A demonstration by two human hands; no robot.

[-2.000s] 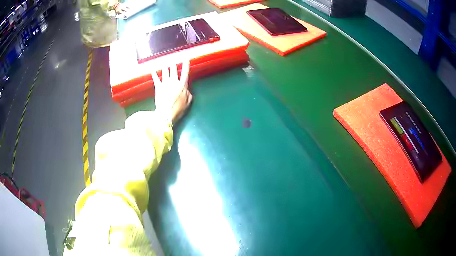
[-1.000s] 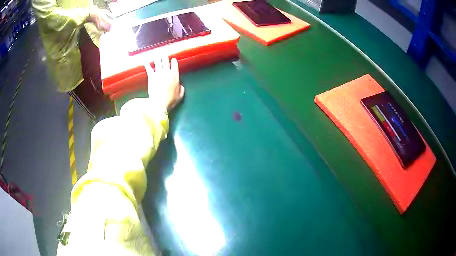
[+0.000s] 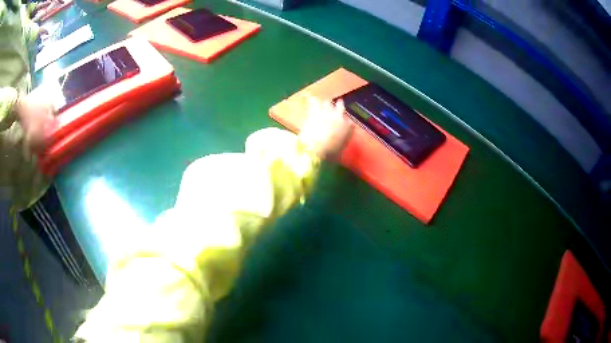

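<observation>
A black tablet [image 3: 395, 126] with a lit test screen lies on an orange-red foam tray [image 3: 435, 191]. The screen shows yellow-green, red and blue areas. My left hand [image 3: 324, 126], in a bright yellow-green sleeve, is over the tray's left part, with its fingertips at the tablet's left end. The hand is blurred and overexposed, so whether it grips the tray or tablet or only touches them cannot be told. My right hand is out of the picture.
A person's hand [image 3: 37, 120] is at stacked foam trays [image 3: 114, 110] bearing a tablet [image 3: 100, 74] at left. Another tablet [image 3: 201, 24] on foam lies behind. A foam tray [image 3: 569, 295] is cut off at lower right. Blue racking [image 3: 439, 23] stands beyond the green line.
My left hand has left the stacked foam at left and moved right to the lit tablet's tray. The view has turned right. The other person now has a hand at the stack.
</observation>
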